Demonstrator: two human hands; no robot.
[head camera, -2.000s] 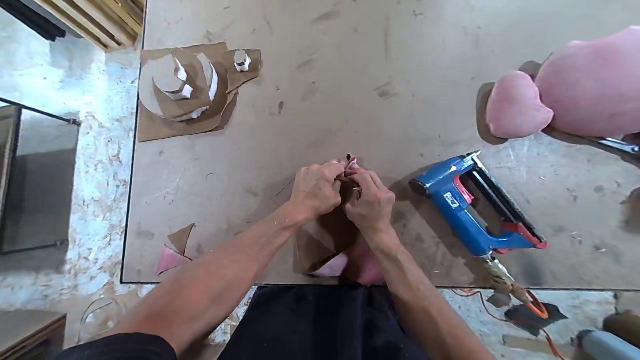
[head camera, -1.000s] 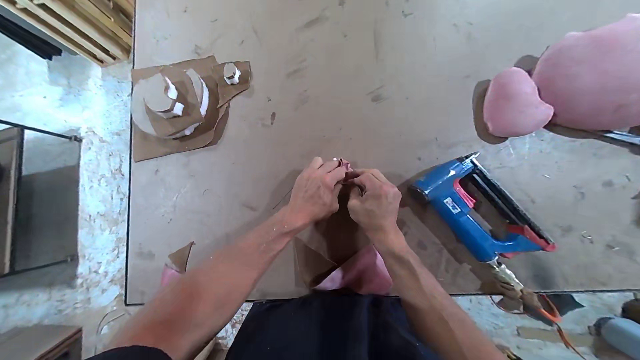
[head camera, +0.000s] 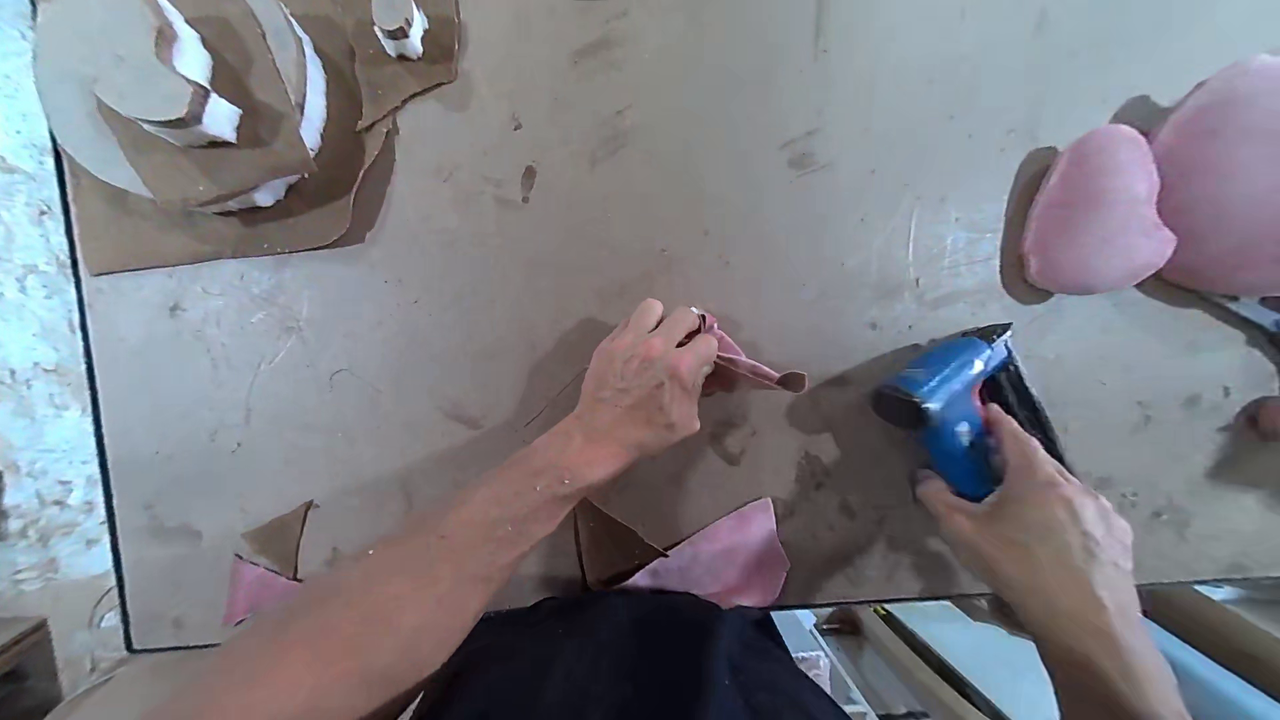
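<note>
Near the middle of the table, my left hand (head camera: 650, 380) pinches a small folded piece of pink fabric (head camera: 745, 365), whose narrow end sticks out to the right. My right hand (head camera: 1040, 520) is wrapped around the handle of a blue pneumatic staple gun (head camera: 950, 400), slightly blurred, with its nose up and to the right. A brown triangular scrap (head camera: 610, 545) and a pink fabric scrap (head camera: 725, 560) lie at the front edge by my dark clothing. What my left fingers cover of the pinched piece is hidden.
Brown sheets with white-edged foam pieces (head camera: 230, 170) lie at the upper left of the table (head camera: 700, 180). Pink padded shapes (head camera: 1095, 215) rest at the right. Brown and pink scraps (head camera: 275, 545) sit at the front left. Part of a hand (head camera: 1262, 418) shows at the right edge.
My right hand has left the small piece and taken hold of the blue staple gun, which lay on the table before. My left hand still holds the piece.
</note>
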